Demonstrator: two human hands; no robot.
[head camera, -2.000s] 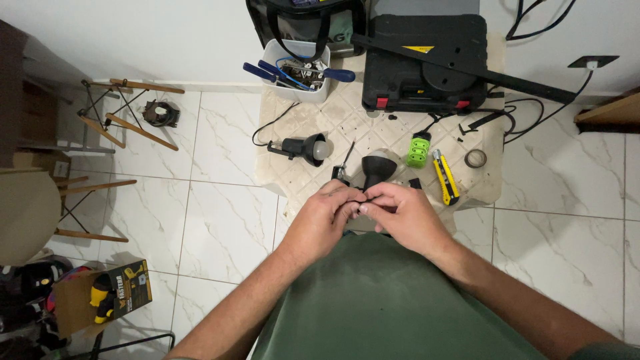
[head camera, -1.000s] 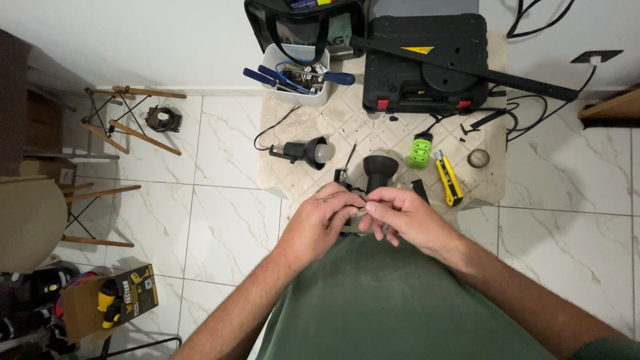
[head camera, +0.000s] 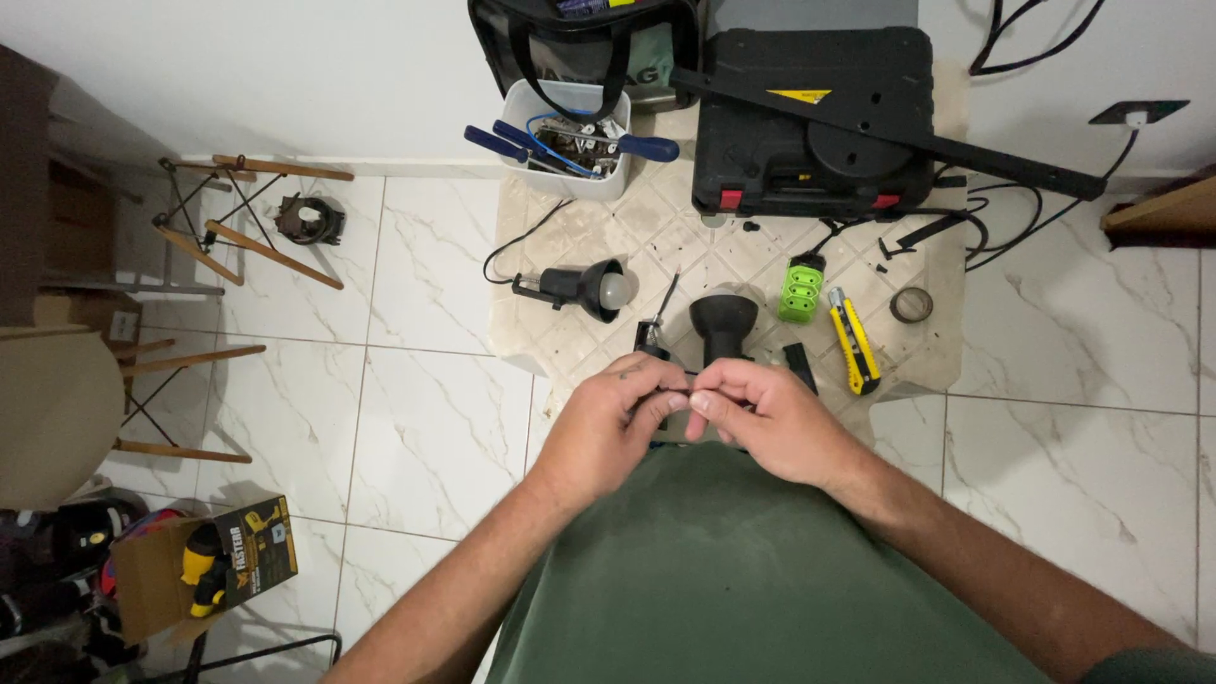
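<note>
My left hand (head camera: 617, 418) and my right hand (head camera: 760, 413) meet fingertip to fingertip at the near edge of the table, pinching a small dark piece, perhaps a wire end; most of it is hidden by the fingers. Just beyond them a black lamp shade (head camera: 724, 323) stands on the table. A second black lamp head with a bulb (head camera: 615, 291) lies further left. Close to my left fingers is a black part (head camera: 649, 334) with a thin dark rod pointing away. Beside my right hand lie a black bar-shaped piece (head camera: 800, 366) and a yellow utility knife (head camera: 855, 342).
On the cloth-covered table (head camera: 627, 228) are a green power socket block (head camera: 801, 288), a tape roll (head camera: 911, 304), a plastic tub (head camera: 613, 180) with screwdrivers, and a black tool case (head camera: 817, 123) under a long black bar (head camera: 1007, 166). Behind the tub stands a black bag (head camera: 579, 57).
My right hand's lower fingers have loosened from their earlier curl, while both hands stay together at the table's near edge. The things on the table have not plainly moved.
</note>
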